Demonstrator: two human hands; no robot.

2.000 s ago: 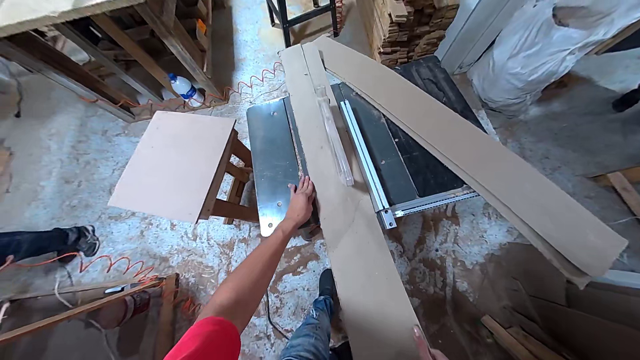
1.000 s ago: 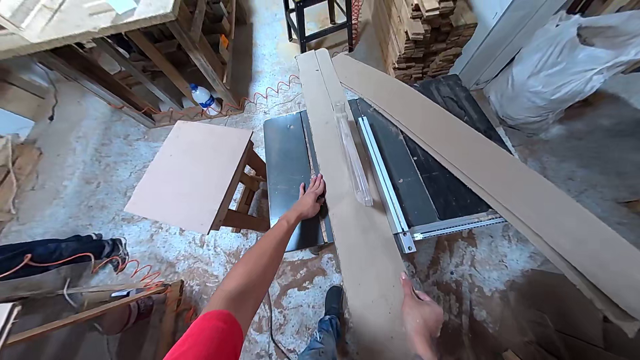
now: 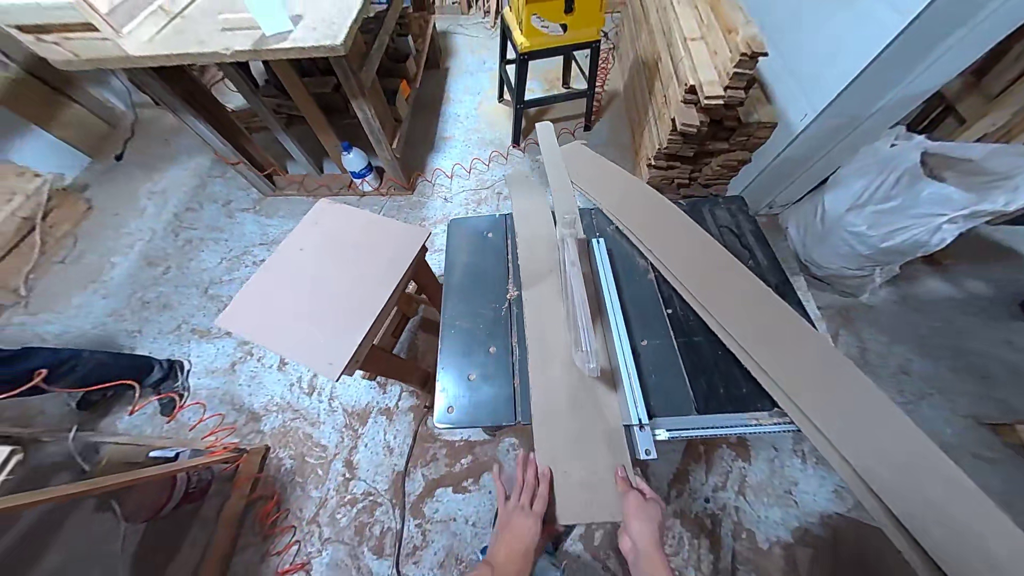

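A long brown board [image 3: 572, 448] lies lengthwise on the table saw [image 3: 478, 320], under the clear plastic blade guard [image 3: 578, 304]. Beyond the guard a narrow strip [image 3: 558, 172] stands apart from the wider part of the board. My left hand [image 3: 520, 512] rests at the left edge of the board's near end, fingers spread. At the right edge of that end, my right hand [image 3: 640, 516] grips the board with the thumb on top. The metal rip fence [image 3: 620, 336] runs to the right of the board. More long boards [image 3: 768, 336] lie slanted across the saw's right side.
A stool with a flat pale top [image 3: 328, 280] stands left of the saw. Beyond are a workbench [image 3: 240, 48], a yellow machine on a black stand [image 3: 556, 24] and stacked wood strips [image 3: 696, 96]. A person's leg [image 3: 88, 372] and an orange coiled hose [image 3: 208, 424] are at left.
The board has moved forward through the saw, and a narrow strip now splits from it at the far end. My left hand has moved back from beside the guard to the near end.
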